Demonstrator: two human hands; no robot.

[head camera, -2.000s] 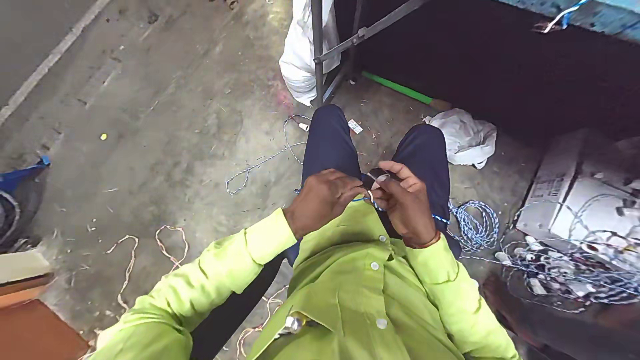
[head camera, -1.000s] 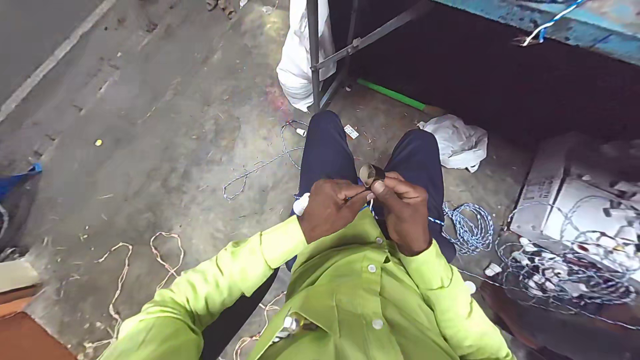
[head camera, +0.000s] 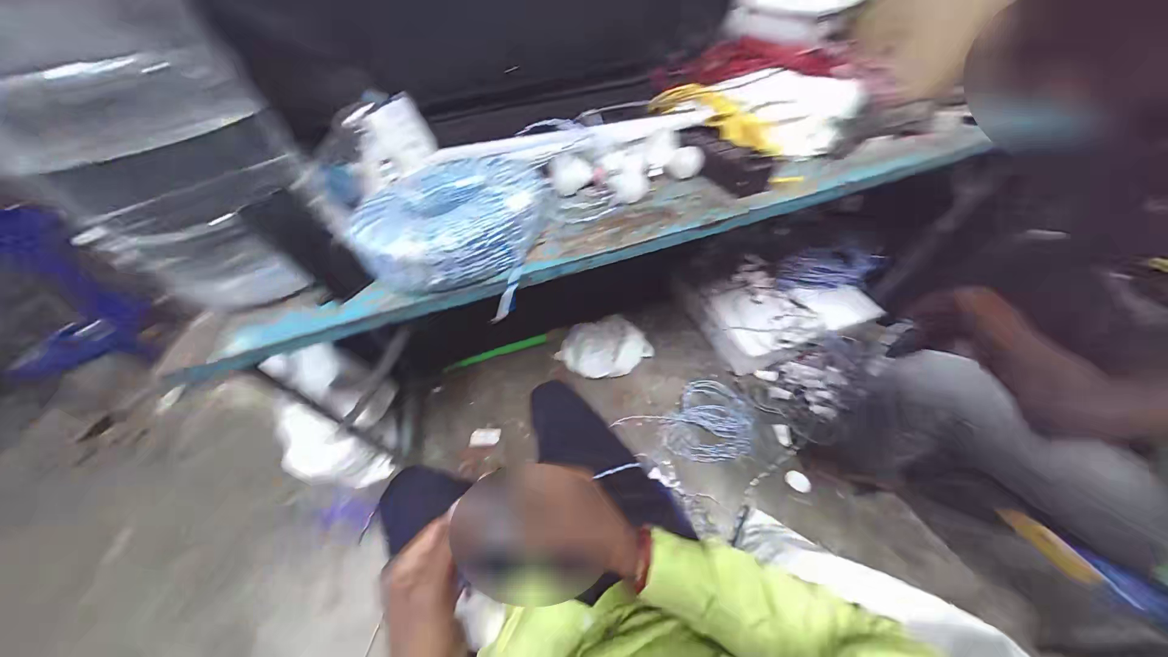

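Both of my hands are low in the head view, in front of my body and between my dark-trousered knees. My left hand (head camera: pixel 422 584) is at the left, its fingers largely hidden by a round blurred patch. My right hand (head camera: pixel 593 520), with a red band at the wrist, reaches in from the right, its fingers covered by the same patch. Whatever lies between the hands cannot be made out. A thin light-blue cord crosses my right knee, near a loose coil of blue-and-white cord (head camera: pixel 707 422) on the floor.
A blue-edged workbench (head camera: pixel 639 239) ahead bears a large coil of light-blue cord (head camera: pixel 447 219), white round parts (head camera: pixel 628 173) and yellow strands (head camera: pixel 721 114). Beneath are a green rod (head camera: pixel 497 352), a white bag (head camera: pixel 604 347) and a box (head camera: pixel 785 315) with cords. Another person's grey-trousered leg (head camera: pixel 1004 438) is at right.
The view has swung up and right, bringing the bench top and another person into sight. A small dark object showed between my hands earlier; now that place is blurred over.
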